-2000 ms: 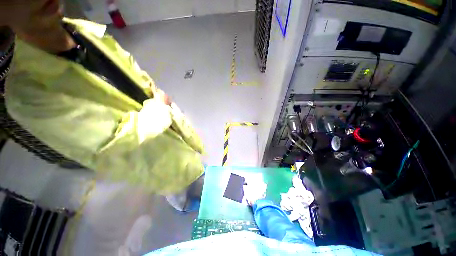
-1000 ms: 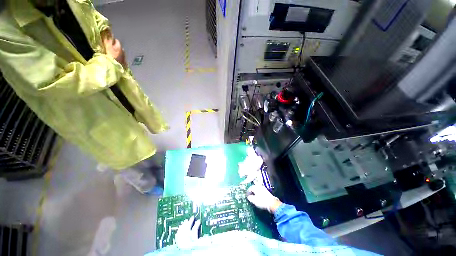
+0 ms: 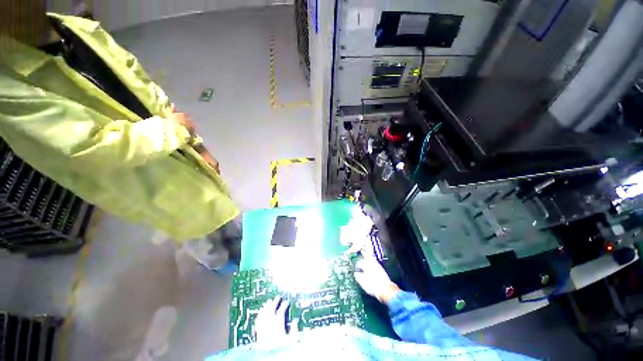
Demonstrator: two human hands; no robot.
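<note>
A large green circuit board (image 3: 247,292) with a pale solder pattern lies flat over the near part of the green table (image 3: 257,236), under strong glare. My left hand (image 3: 271,321), in a thin white glove, is on the board near its front, partly cut off by my blue sleeve and smock. My right hand (image 3: 375,279), gloved, touches the board's right edge with its fingers. The undersides of both hands are hidden, so I cannot tell if either grips the board.
A dark pad (image 3: 285,231) and crumpled white cloth (image 3: 356,233) lie beyond the board. The black-based test fixture (image 3: 458,233) is at the right under a raised press head (image 3: 515,134). A person in a yellow-green smock (image 3: 120,162) stands at the left, near a rack (image 3: 42,204).
My right hand has come back from the dark pad area to the board's edge, and my left hand has come into view on the board. The view has turned right towards the fixture.
</note>
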